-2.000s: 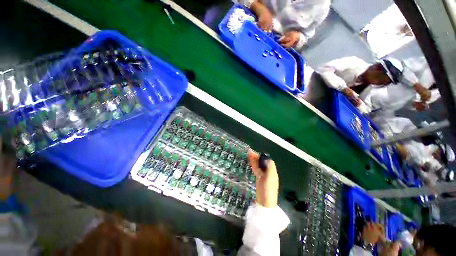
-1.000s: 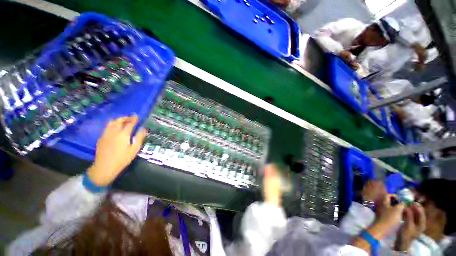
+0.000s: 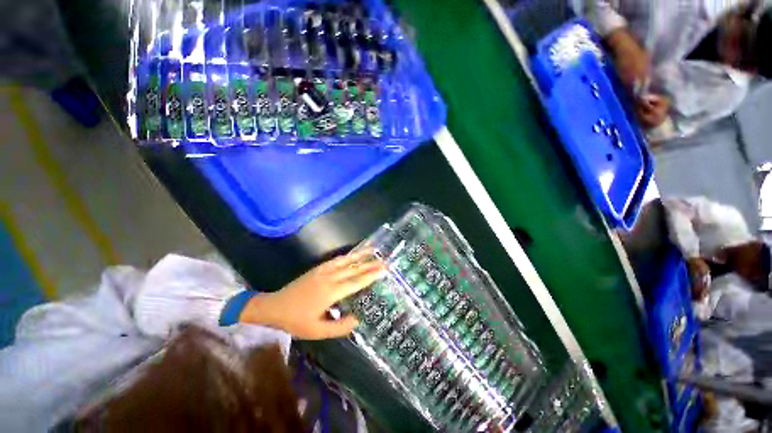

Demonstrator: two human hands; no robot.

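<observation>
My left hand (image 3: pixel 309 300), with a blue wrist band, reaches in from the left. Its fingertips are at the upper left corner of a clear blister tray (image 3: pixel 436 326) with two rows of green circuit boards. A small dark piece with a pale glint, seemingly a housing (image 3: pixel 337 313), is between thumb and fingers, partly hidden. My right hand is out of the picture. Another clear blister tray (image 3: pixel 245 106), its lower row holding green boards, lies over a blue bin (image 3: pixel 292 190). A loose black and silver piece (image 3: pixel 311 95) lies on it.
The green conveyor (image 3: pixel 482 161) with its white edge rail (image 3: pixel 499 220) runs past the trays' right side. Across it are a blue bin (image 3: pixel 592 118) with small white parts and coated people's hands (image 3: pixel 652 110). Another board tray (image 3: pixel 563 404) is at the bottom right.
The view has turned and shifted left. My left hand has moved from beside the blue bin to the board tray's corner. My right hand, earlier at the tray's far end, has left the picture.
</observation>
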